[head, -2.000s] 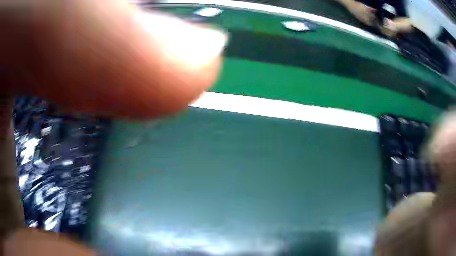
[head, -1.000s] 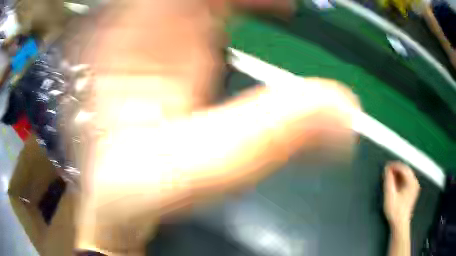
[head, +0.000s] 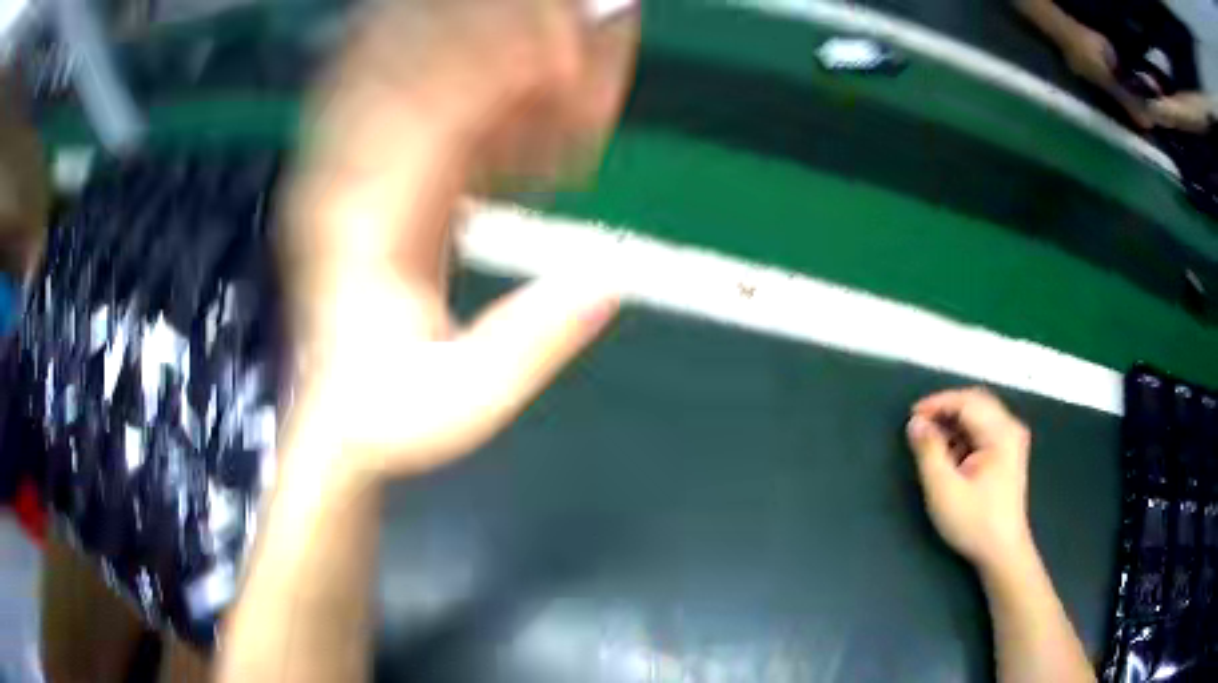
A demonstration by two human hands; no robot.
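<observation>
My left hand is large and blurred at the left centre, raised in front of the rail and belt. Its thumb points right, apart from the fingers. The fingers bend over the green belt; a pale thing shows beside them at the top edge, and I cannot tell if they hold it. My right hand is over the dark green mat at the right. Its fingers are curled in, thumb and fingertip together, with nothing visible in them.
Stacked glossy black trays stand at the left, more black trays at the right edge. A white rail runs between mat and belt. A small pale-faced oblong lies on the belt. Another person's hands show at top right.
The view has swung back to the right. My left hand has moved left and up from across the mat to the belt. My right hand shows larger, still curled.
</observation>
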